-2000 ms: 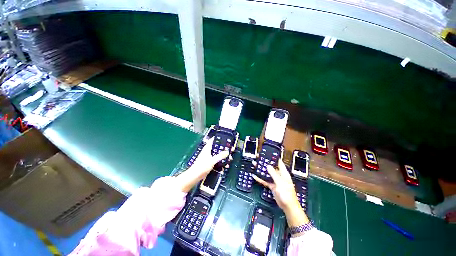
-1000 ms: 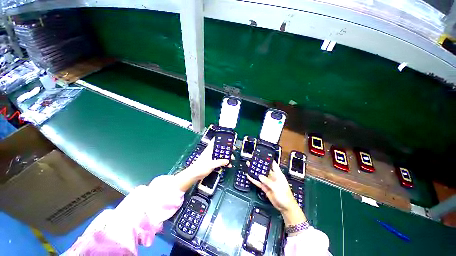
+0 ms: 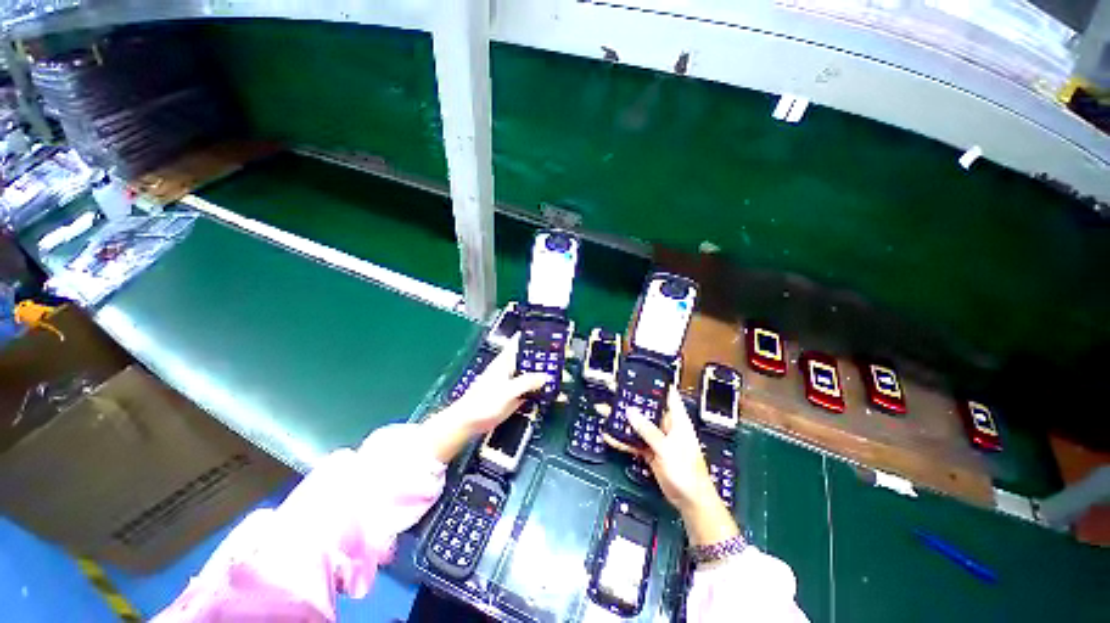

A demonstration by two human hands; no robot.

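Note:
My left hand [image 3: 497, 392] holds an open flip phone [image 3: 543, 347], pale upper half up, dark keypad half in the palm, thumb at the lower keys. My right hand [image 3: 672, 453] holds a second open flip phone [image 3: 645, 377], its thumb on the keypad. Both phones are above a clear blister tray [image 3: 544, 543]. Several open flip phones lie in the tray, one at the front left [image 3: 466, 523]. A closed flip phone [image 3: 624, 556] with a pale window lies at the front right. My hands and the held phones partly hide the phones behind them.
Several red flip phones [image 3: 822, 381] lie on a brown board [image 3: 718, 342] at the back right. A blue pen [image 3: 956, 555] lies on the green bench. A grey post [image 3: 465, 158] stands behind the tray. A cardboard box [image 3: 140, 469] is at the left, and stacked trays [image 3: 104, 110] are at the far left.
Both hands keep hold of their phones. The right phone's upper half has shifted slightly, and the right thumb now lies on the keys. The camera view has shifted a little.

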